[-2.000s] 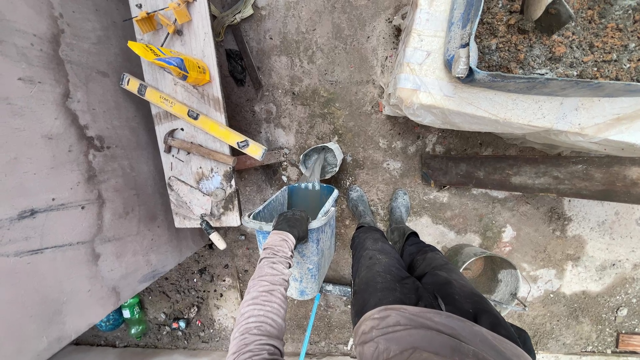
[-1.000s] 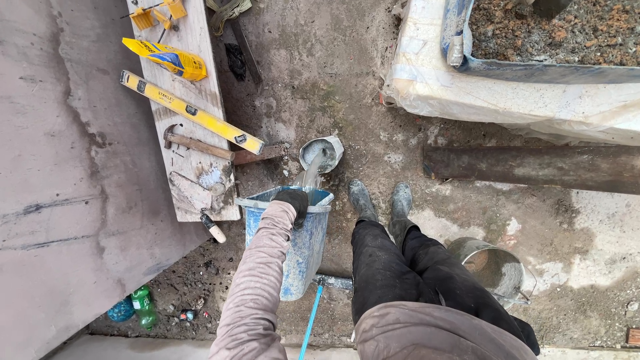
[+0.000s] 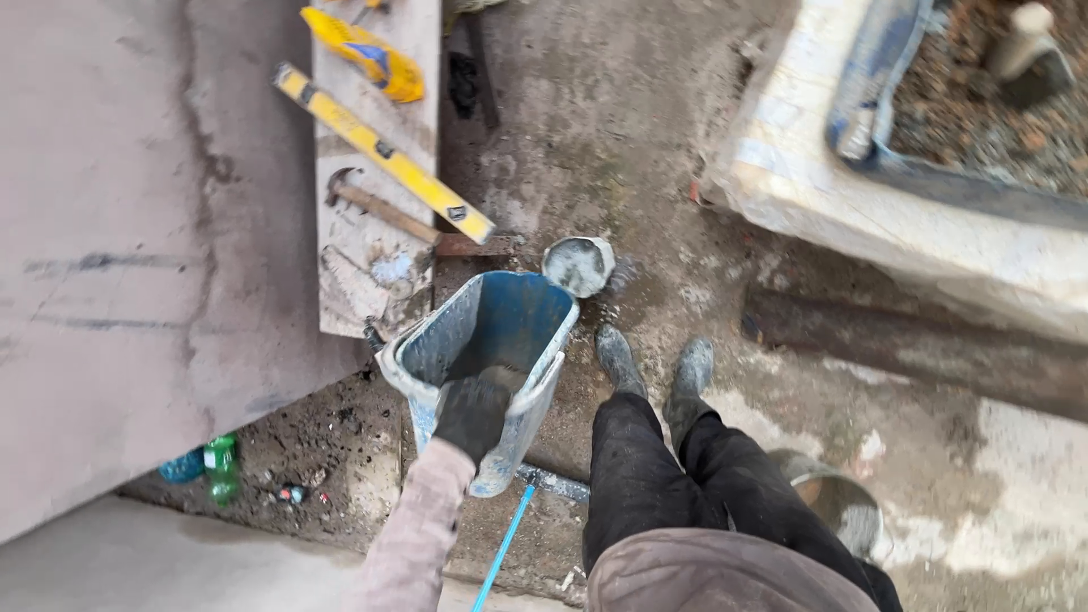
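A dark glove covers my left hand (image 3: pixel 473 415), which grips the near rim of a blue plastic bucket (image 3: pixel 534 310) smeared with grey mortar. The bucket tilts away from me, with some grey material low inside. Beyond its far right corner stands a small round container (image 3: pixel 579 265) holding grey liquid, with splashes on the ground beside it. My right hand is outside the view.
A plank (image 3: pixel 340 297) at the left carries a yellow spirit level (image 3: pixel 387 153), a claw hammer (image 3: pixel 382 208) and a yellow bag (image 3: pixel 365 55). A metal bucket (image 3: pixel 837 506) stands right of my legs. A rusty beam (image 3: pixel 901 348) lies at the right, below a soil-filled tub (image 3: pixel 977 183).
The stream pouring from the blue bucket into the small container has stopped. My left hand and the bucket have drawn back a little from the container.
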